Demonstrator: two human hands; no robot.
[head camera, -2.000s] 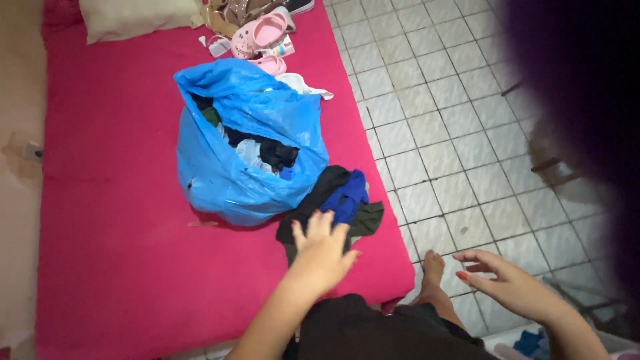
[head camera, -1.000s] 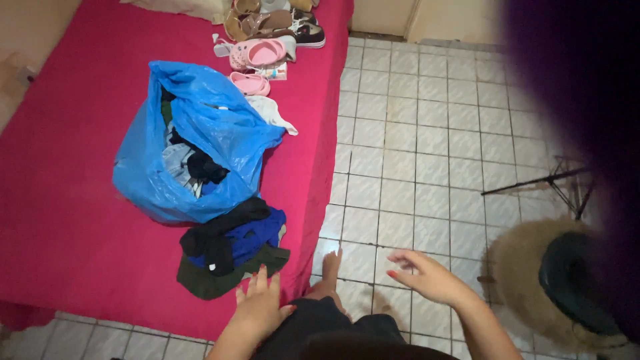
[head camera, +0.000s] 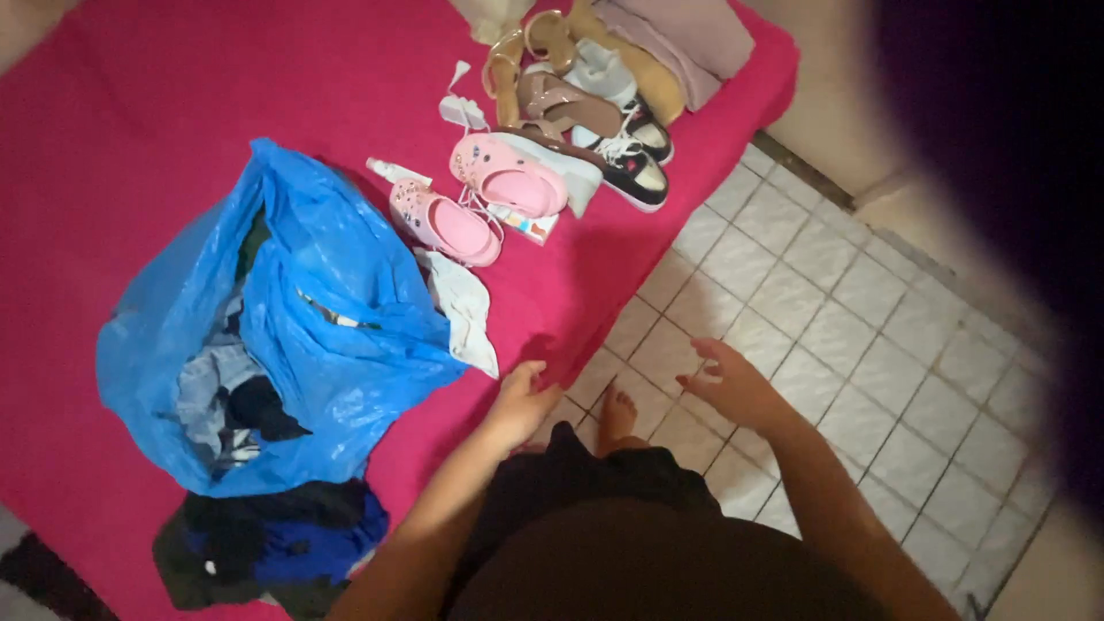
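Note:
My left hand (head camera: 523, 402) is over the edge of the bed's pink sheet (head camera: 552, 293), fingers apart and holding nothing. Over the tiled floor is my right hand (head camera: 729, 384), also without anything in it, its fingers spread and slightly bent. Left of my left hand lies a blue plastic bag (head camera: 345, 285), its mouth showing clothes (head camera: 216, 379) inside. A white cloth (head camera: 466, 310) sits against the bag, the thing nearest to my left hand. Black, blue and dark green clothes (head camera: 310, 548) are heaped just below the bag.
Pink clogs (head camera: 461, 228), brown sandals (head camera: 573, 103) and black-and-white sneakers (head camera: 636, 177) lie at the bed's upper part. Folded mauve cloth (head camera: 681, 34) is at the corner. A white charger (head camera: 463, 111) and a small white tube (head camera: 397, 172) lie near the clogs. Tiled floor (head camera: 828, 328) borders the bed.
The view has swung round towards the shoes. My left hand, earlier at the dark clothes pile, is now away from it, beside the bed's edge. Both hands remain without anything in them.

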